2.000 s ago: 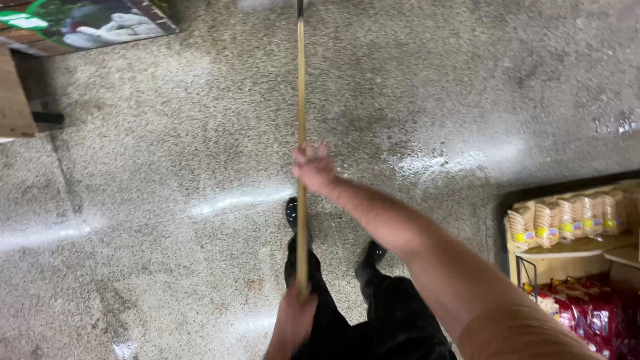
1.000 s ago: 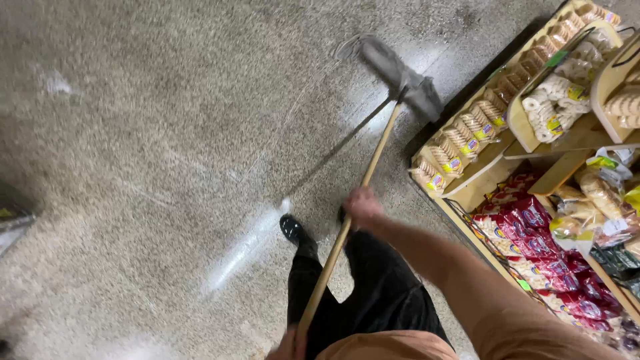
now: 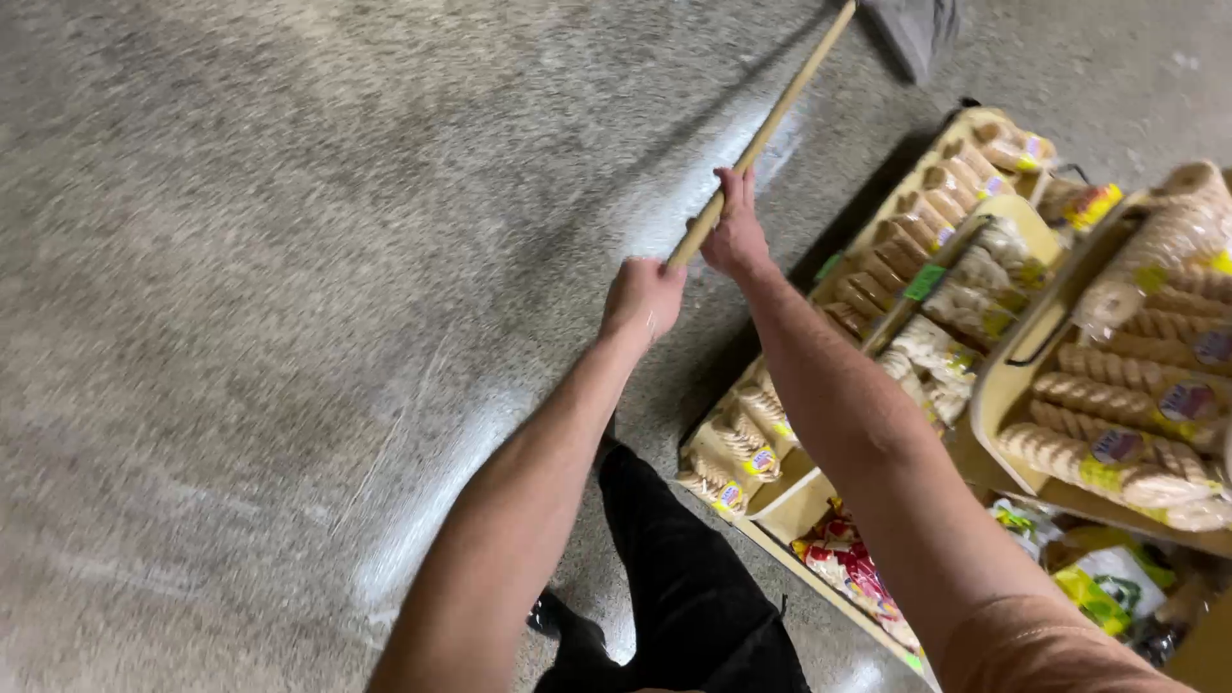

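Observation:
A long wooden handle (image 3: 794, 89) runs up and to the right over the speckled floor. At its far end, cut by the top edge, lies a grey dust mop head (image 3: 914, 34). My left hand (image 3: 647, 296) is closed around the handle's near end. Just above it, my right hand (image 3: 736, 223) rests around the handle with the thumb on one side and some fingers extended. The two hands are close together.
On the right stands a wooden display shelf (image 3: 991, 472) with packaged biscuits (image 3: 890, 252), twisted baked goods (image 3: 1107, 423) and red packets (image 3: 847, 558). Its lower edge is near my right leg. Shiny floor (image 3: 241, 289) spreads to the left.
My left hand has moved up and forward, close to my right hand. The mop head has moved toward the top edge. The view has shifted, with the shelf now nearer.

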